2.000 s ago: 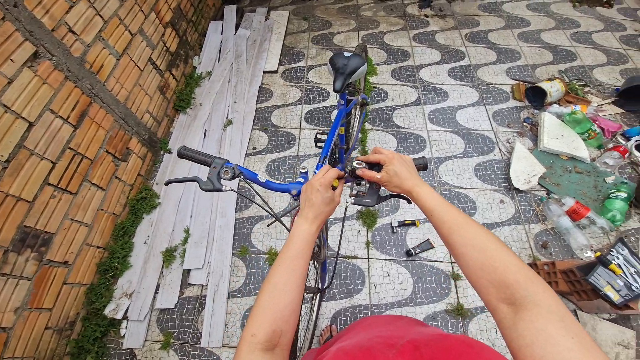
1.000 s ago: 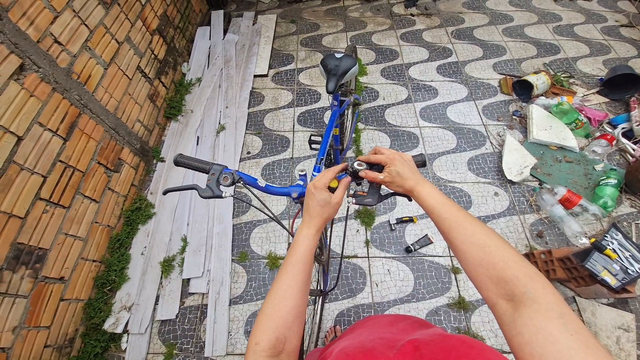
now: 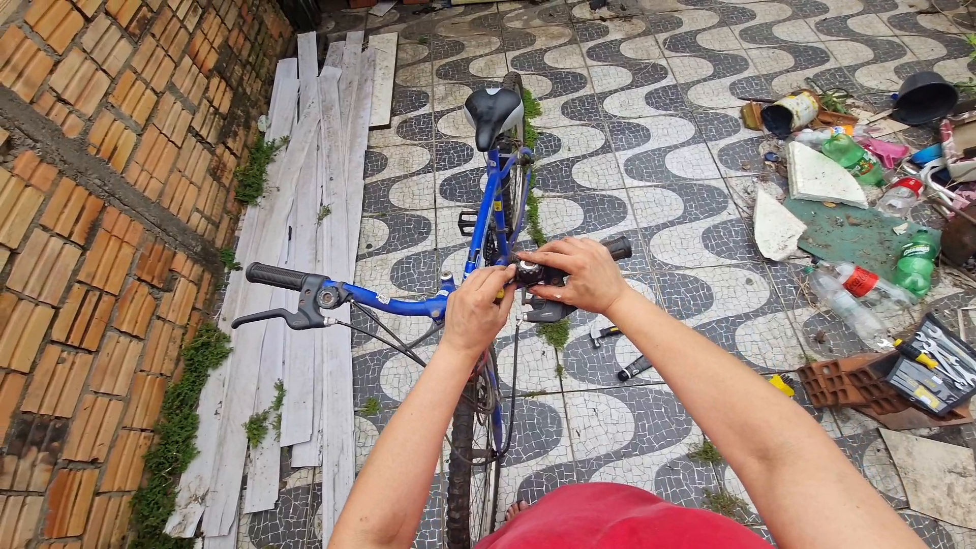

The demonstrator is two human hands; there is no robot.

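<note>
A blue bicycle handlebar (image 3: 396, 303) crosses in front of me, with a black rubber grip (image 3: 276, 276) and a brake lever (image 3: 267, 316) at its left end. My left hand (image 3: 479, 305) is at the bar's right part, its fingertips on something small with a yellow part, mostly hidden. My right hand (image 3: 581, 273) closes around a dark round clamp or shifter (image 3: 529, 270) beside it. The right grip (image 3: 616, 248) sticks out past my right hand, and the right brake lever (image 3: 550, 310) shows under it. Behind the bar are the blue frame (image 3: 482, 221) and black saddle (image 3: 494, 114).
A hammer (image 3: 606, 334) and a black tube or flashlight (image 3: 634, 369) lie on the patterned tiles. White boards (image 3: 305, 229) lie along the brick wall (image 3: 91, 305). At right are plastic bottles (image 3: 916, 263), a hollow brick (image 3: 842, 383) and a tray of wrenches (image 3: 934, 366).
</note>
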